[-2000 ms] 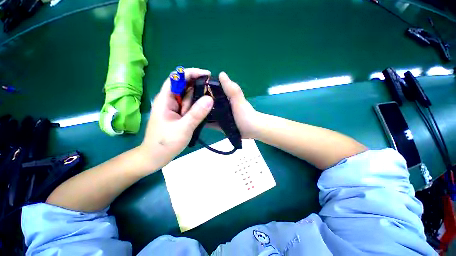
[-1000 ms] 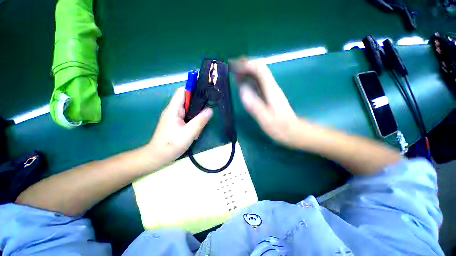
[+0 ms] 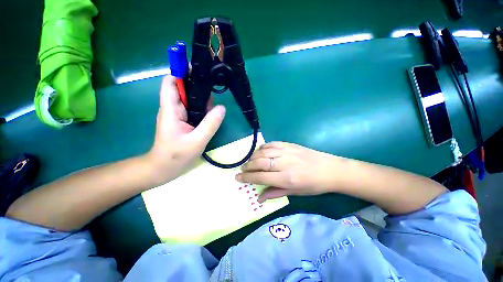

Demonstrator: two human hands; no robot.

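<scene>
My left hand (image 3: 179, 129) holds a black battery clamp (image 3: 216, 60) upright above the bench, its nose with copper-coloured jaws pointing away from me. The blue plug (image 3: 178, 60) with a red sleeve (image 3: 181, 91) stands beside the clamp's left handle, in the same hand. The black cable (image 3: 234, 164) loops from the right handle back towards the hand, over the pale yellow sheet (image 3: 187, 212). My right hand (image 3: 284, 169) lies on the sheet's right side, fingers bent at the rows of small red marks. Its fingertips partly cover the marks; whether it holds anything cannot be told.
A green fabric roll (image 3: 67, 60) lies at the far left. Part of another black clamp (image 3: 17, 173) shows at the left edge. A phone (image 3: 432, 104) with a charm lies at the right, beside two black-ended leads (image 3: 455, 52). Red and black cables hang at the bench's right edge.
My left hand has moved the clamp further away from me. My right hand has come from beside the clamp down onto the sheet. The view has shifted slightly.
</scene>
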